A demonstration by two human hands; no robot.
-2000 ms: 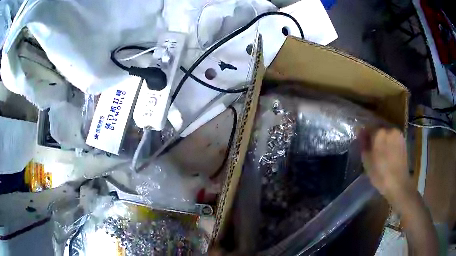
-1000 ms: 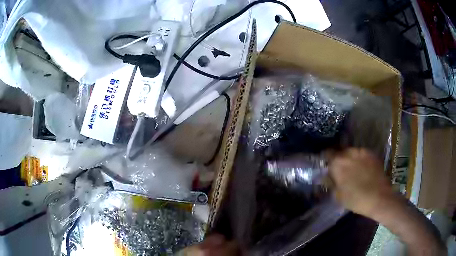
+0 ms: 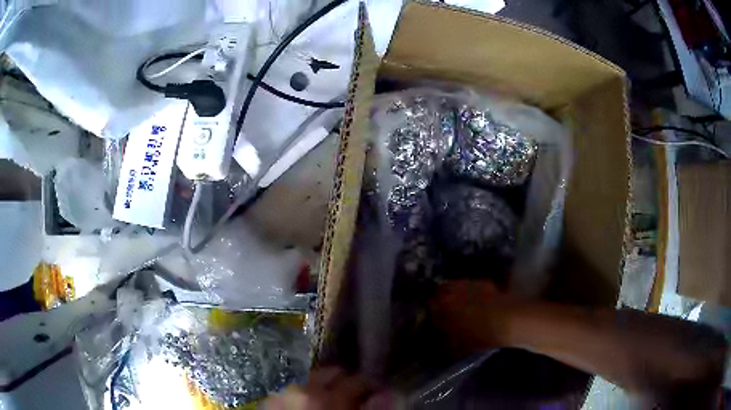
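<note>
The open brown cardboard carton (image 3: 513,32) stands at the right of centre. Inside it lie several clear plastic bags of shiny silver snap parts (image 3: 490,148) and a darker bag (image 3: 477,220). A clear plastic liner (image 3: 553,216) runs along the carton's walls. My right hand (image 3: 469,312) reaches into the lower part of the carton, in shadow; its fingers are hidden. My left hand (image 3: 341,392) is at the carton's lower left edge, blurred and cut off by the picture's bottom. A loose heap of silver snaps (image 3: 240,356) lies left of the carton.
A white power strip (image 3: 207,144) with a black plug and cables lies left of the carton, beside a white box with blue print (image 3: 147,172). Crumpled clear plastic (image 3: 240,268) lies in front of them. A brown board or carton (image 3: 705,240) stands at the far right.
My right hand has moved from the carton's right side down and left, deeper into it. The silver bags inside are more exposed. The view has shifted, and my left hand has appeared at the bottom.
</note>
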